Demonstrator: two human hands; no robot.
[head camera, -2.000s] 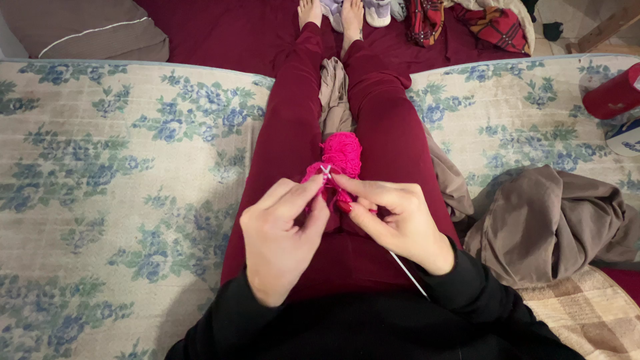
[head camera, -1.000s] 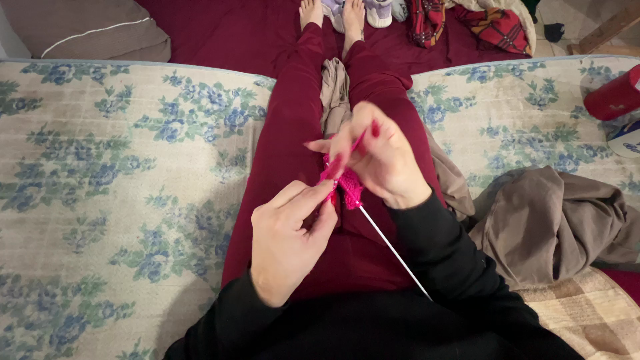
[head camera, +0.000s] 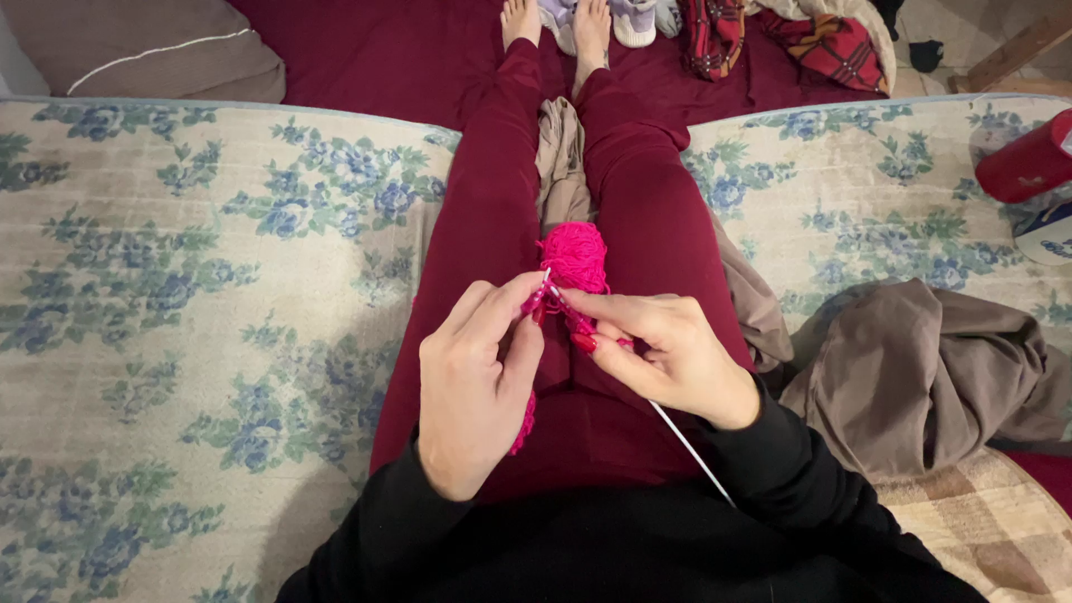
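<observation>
My left hand (head camera: 481, 368) pinches pink knitting (head camera: 540, 299) near the tip of one knitting needle. Opposite it, my right hand (head camera: 670, 356) grips a white knitting needle (head camera: 691, 452), whose long shaft comes out below the palm toward the black sleeve. The two needle tips meet between the fingertips, with pink stitches around them. A ball of bright pink yarn (head camera: 575, 255) lies between the thighs, just beyond the fingers. More pink knitting shows below my left hand, partly hidden by it. Most of the left needle is hidden.
My legs in dark red trousers stretch over a floral mattress (head camera: 318, 201). At the right are a red cylindrical container (head camera: 1026, 163), a crumpled brown cloth (head camera: 930, 377) and a checked blanket (head camera: 988, 519). A grey-brown cushion (head camera: 167, 59) lies at upper left; shoes (head camera: 634, 21) are near the feet.
One second ago my right hand was raised over the work with a pink strand at its fingers. It has come down and holds the needle beside my left hand again.
</observation>
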